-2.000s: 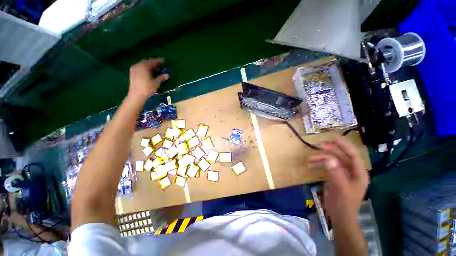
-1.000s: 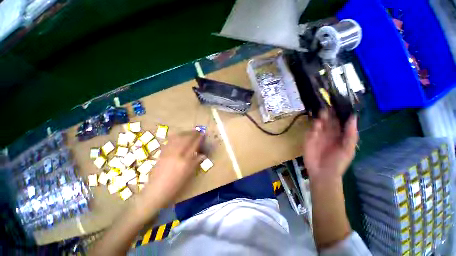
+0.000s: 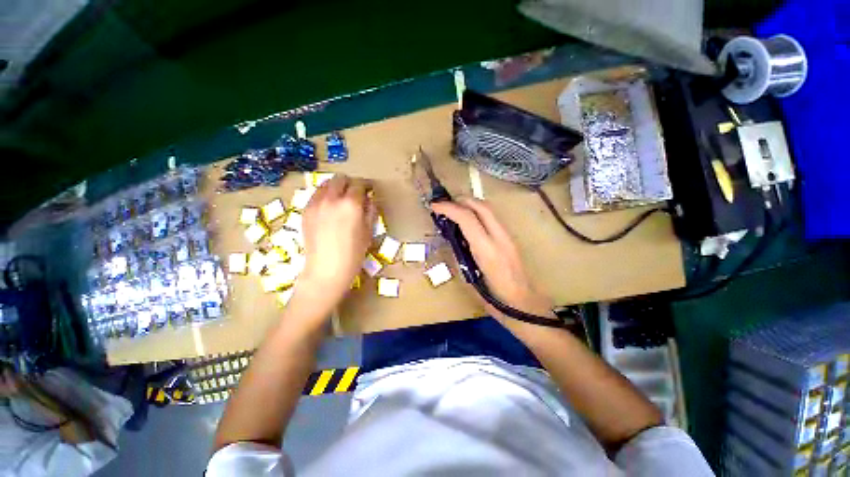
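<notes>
My right hand (image 3: 492, 250) is closed around the black handle of a soldering iron (image 3: 454, 239). Its tip points up and left over the brown board, left of the fume fan. My left hand (image 3: 337, 224) is over the pile of battery cells (image 3: 273, 253), fingers bent together at the pile's upper right. Whether it holds a cell is hidden. More cells lie loose to its right, between the hands. Small blue circuit boards (image 3: 270, 164) lie in a heap behind the pile, with one blue piece (image 3: 336, 147) beside the heap.
Fume fan (image 3: 508, 149) and open box of silver bits (image 3: 610, 149) stand behind my right hand. A solder spool (image 3: 764, 69) is upper right. Assemblies in a clear tray (image 3: 154, 256) lie left. Stacked battery trays (image 3: 792, 401) are lower right. Another person's sleeve (image 3: 65, 429) is lower left.
My right hand has taken hold of the soldering iron and brought it left over the board. My left hand has moved back onto the cell pile. The camera view has shifted.
</notes>
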